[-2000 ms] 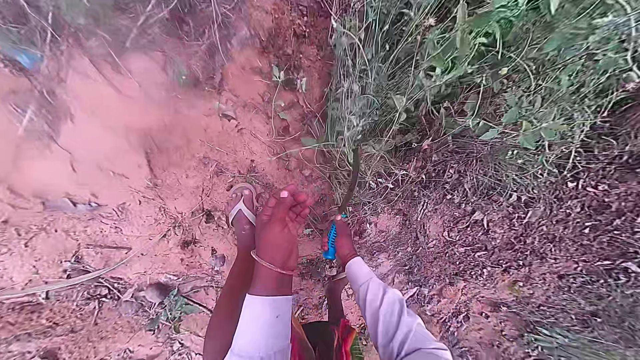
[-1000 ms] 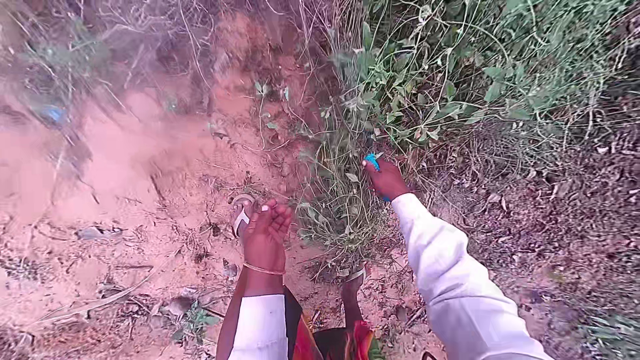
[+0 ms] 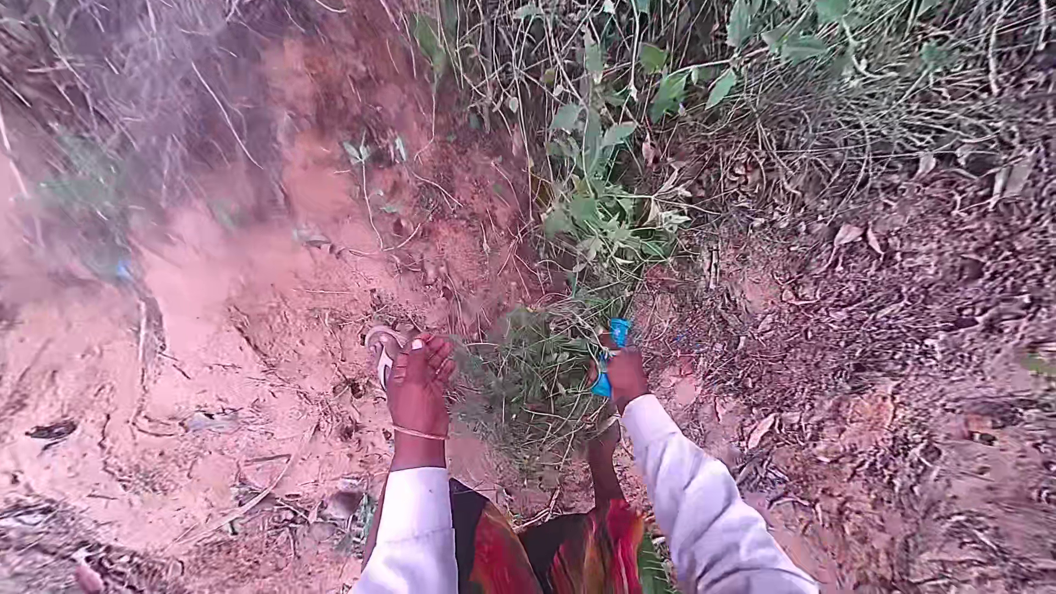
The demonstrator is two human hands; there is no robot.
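My right hand [image 3: 629,375] is closed round the blue handle [image 3: 601,381] of a bladed tool, right of a heap of cut grass and weeds [image 3: 528,379]. The blade is not distinct among the greenery. My left hand [image 3: 421,370], with a thin bangle at the wrist, hangs left of the heap with its fingers curled and nothing seen in them. It overlaps the view of my sandalled foot [image 3: 383,342].
Dense green weeds [image 3: 676,91] grow at the top centre and right. Dry leaf litter [image 3: 891,280] covers the ground at right. Reddish bare soil [image 3: 239,330] lies at left, with dry twigs above it.
My right hand went out to the right, then came back toward my body with the blue-handled tool. A heap of greenery now lies between my hands, by my feet.
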